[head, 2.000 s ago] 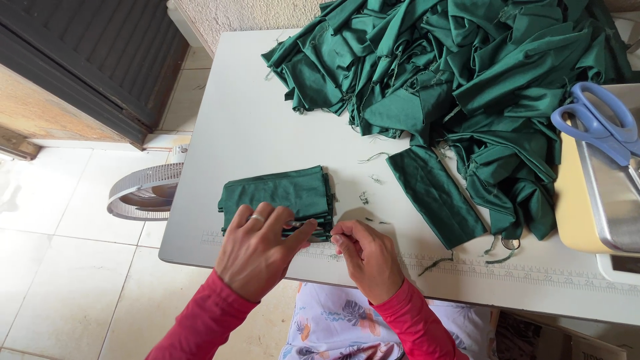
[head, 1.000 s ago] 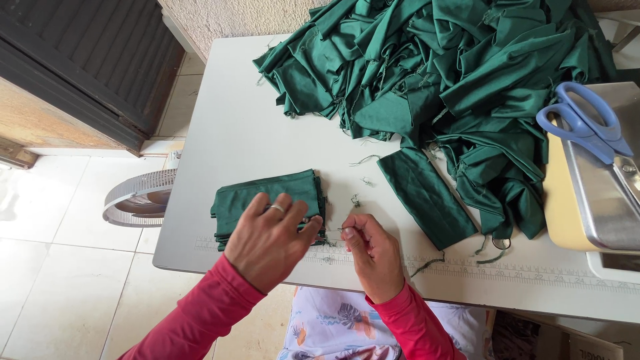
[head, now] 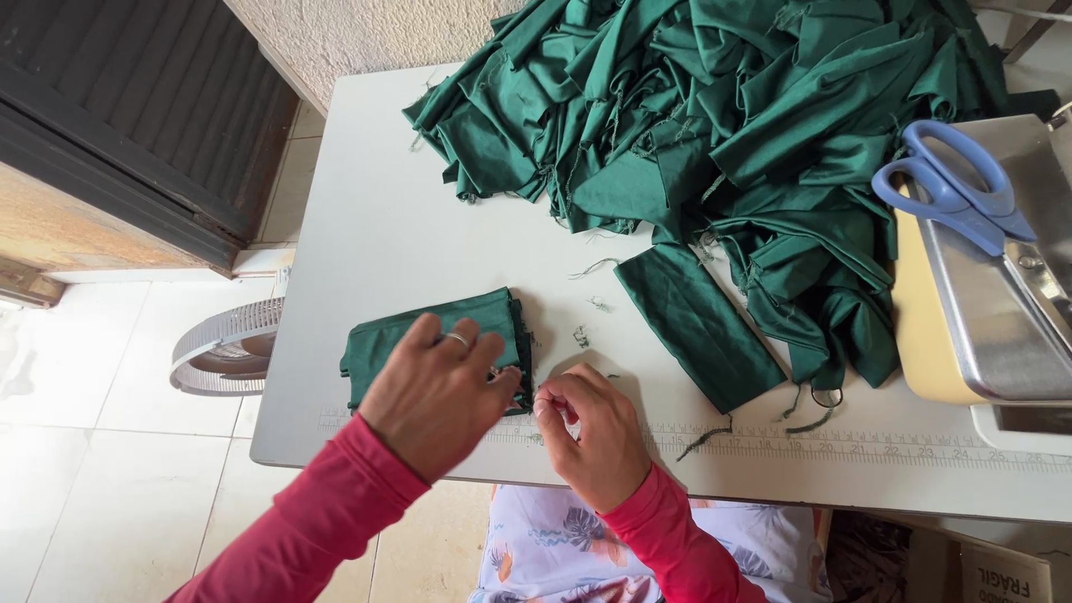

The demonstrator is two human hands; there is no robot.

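Observation:
A stack of folded green fabric pieces (head: 435, 327) lies near the front left of the white table. Over its front edge is my left hand (head: 444, 385), a ring on one finger; something small and pale shows by its thumb, too little seen to name. My right hand (head: 590, 431) is just right of the stack, thumb and index fingertips together; whether a thread is between them cannot be told. A flat green fabric piece (head: 699, 327) lies to the right, with thread scraps (head: 580, 337) between it and the stack.
A large heap of green fabric (head: 712, 126) covers the back of the table (head: 335, 251). At the right, blue-handled scissors (head: 963, 193) rest on a metal and yellow sewing machine (head: 938, 335). A printed ruler (head: 804, 444) runs along the front edge. A fan (head: 226, 347) stands beyond the left edge.
Both hands stay around the right end of the stack, with small shifts of the fingers. The flat piece and the heap have not plainly moved.

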